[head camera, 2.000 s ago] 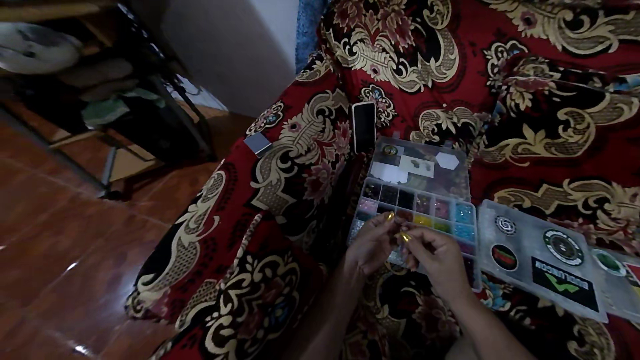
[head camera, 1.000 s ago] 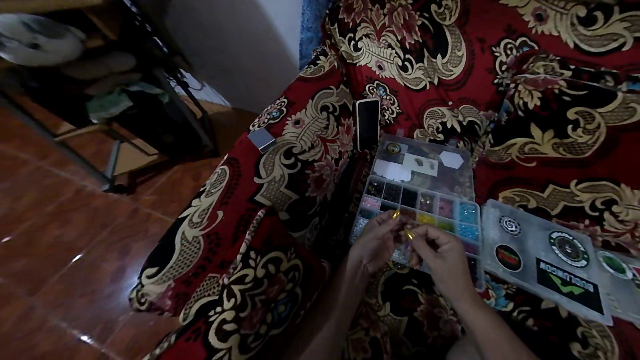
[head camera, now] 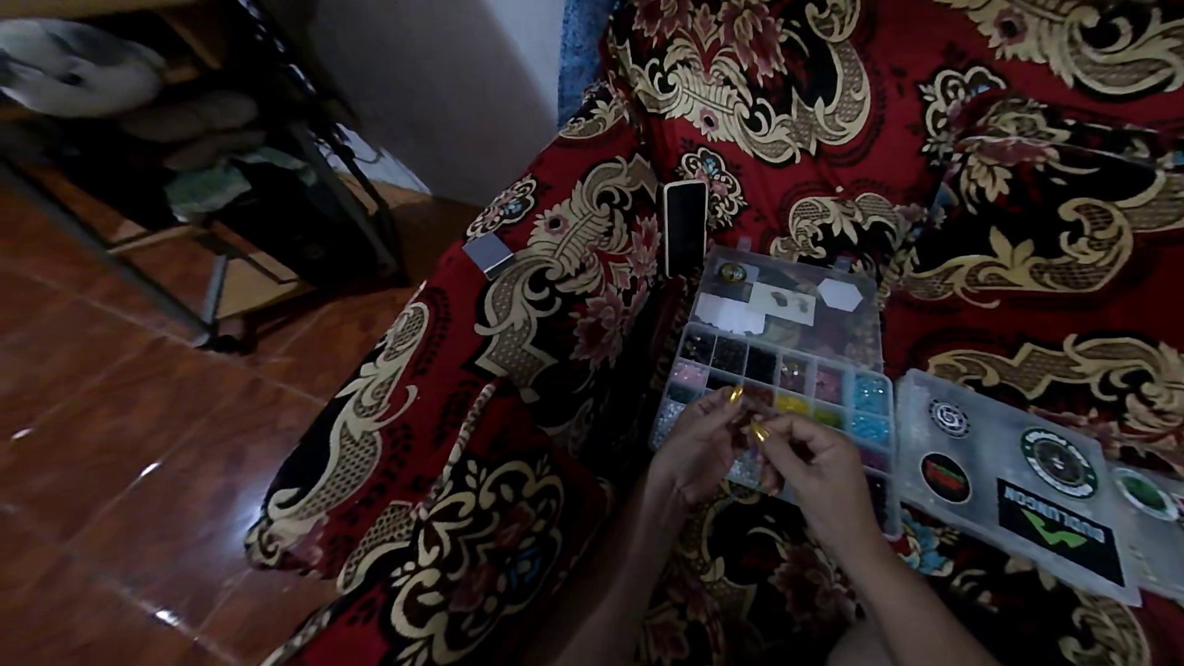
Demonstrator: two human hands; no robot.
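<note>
My left hand (head camera: 698,444) and my right hand (head camera: 809,458) meet fingertip to fingertip over the near part of an open plastic bead organizer (head camera: 890,407). Thumbs and forefingers are pinched, with shiny gold-coloured nails. Whatever lies between the fingertips is too small and dark to make out. Beads in black, pink, yellow, green and light blue (head camera: 870,392) fill the compartments around the hands. The hands hide several of the nearer compartments. The organizer's clear lid (head camera: 805,324) leans back behind it, with paper pieces and a round sticker on it.
A closed translucent plastic case (head camera: 990,453) with stickers lies right of the organizer. A smartphone (head camera: 684,228) stands against the patterned sofa cover (head camera: 768,92). A small grey square box (head camera: 488,255) rests on the sofa arm. At the left, a metal-framed shelf (head camera: 111,245) stands on the tiled floor.
</note>
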